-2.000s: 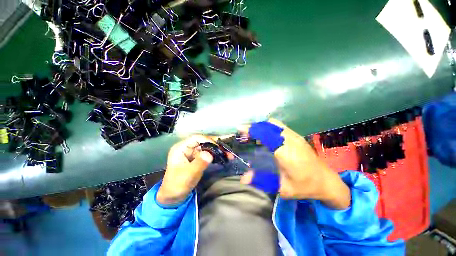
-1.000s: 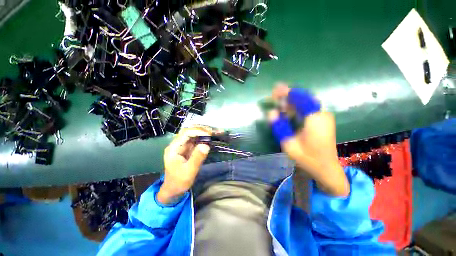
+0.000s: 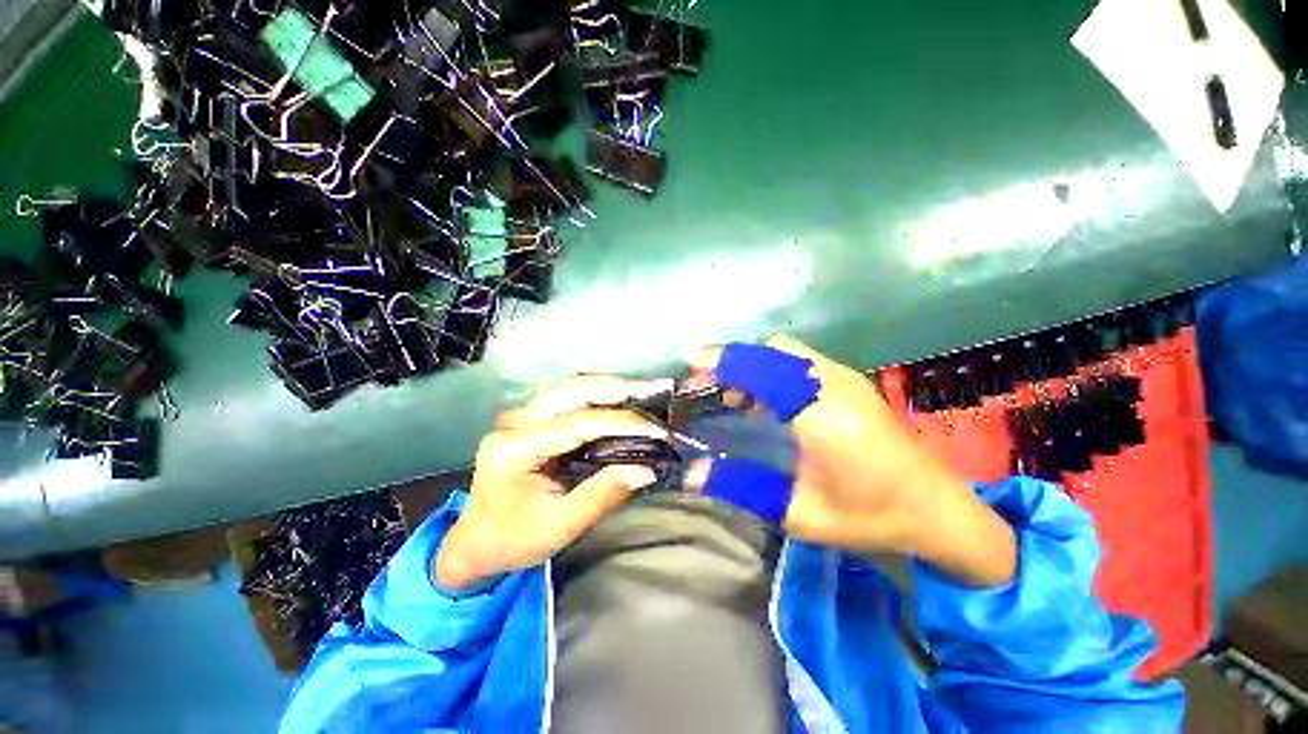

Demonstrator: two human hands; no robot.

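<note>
My left hand [image 3: 538, 480] holds a rounded black housing [image 3: 624, 456] above my lap at the bench edge. Thin silver wires show beside the housing, towards my right hand. My right hand [image 3: 839, 459], with bright blue wraps on thumb and finger, is just right of it. Its thumb and finger are apart, with a small dark piece near the upper fingertip. The view is too blurred to tell whether it grips this piece. A large heap of black binder clips [image 3: 337, 351] with silver handles lies on the bench at the left, with green pieces [image 3: 319, 65] among them.
A red tray [image 3: 1148, 552] with rows of dark clipped pieces is at the right below the bench edge. A white sheet [image 3: 1169, 122] with two slim black pieces lies at the upper right. A brownish lower container [image 3: 280, 617] of black pieces is at lower left. A blue-clothed part of another person [image 3: 1255, 373] shows at the right.
My right hand has come back from over the bench, down and left, to beside the held housing. My left hand now wraps more over the housing. The view has shifted slightly.
</note>
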